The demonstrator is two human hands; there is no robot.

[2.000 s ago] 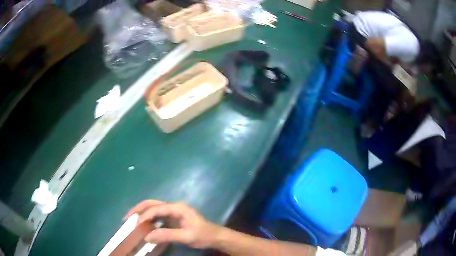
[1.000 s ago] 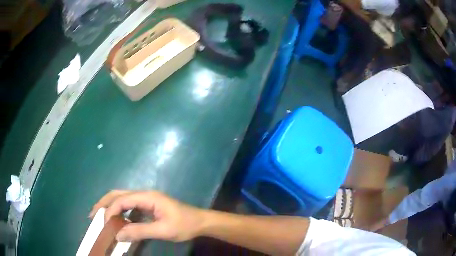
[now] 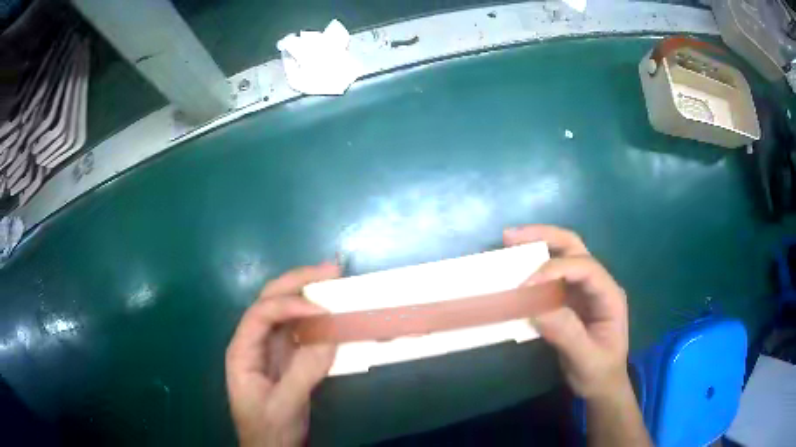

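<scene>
A cream housing (image 3: 436, 280) is held edge-on at the lower middle of the view, above the green bench. A flat brown strap (image 3: 428, 316) runs along its long side from end to end. My left hand (image 3: 284, 349) grips the left end, with the thumb at the strap's end. My right hand (image 3: 580, 314) grips the right end, fingers behind and thumb in front. The strap's ends are partly hidden by my fingers.
Another cream housing (image 3: 698, 100) with a brown strap lies open side up at the upper right, beside a dark bundle (image 3: 775, 161). White scrap (image 3: 321, 59) lies on the pale rail (image 3: 454, 35). Stacked thin frames (image 3: 52, 109) are at left. A blue stool (image 3: 703, 384) stands lower right.
The view has swung left, so the other housing and the stool sit farther right. The held housing has come fully into view, and my left hand now shows on its left end.
</scene>
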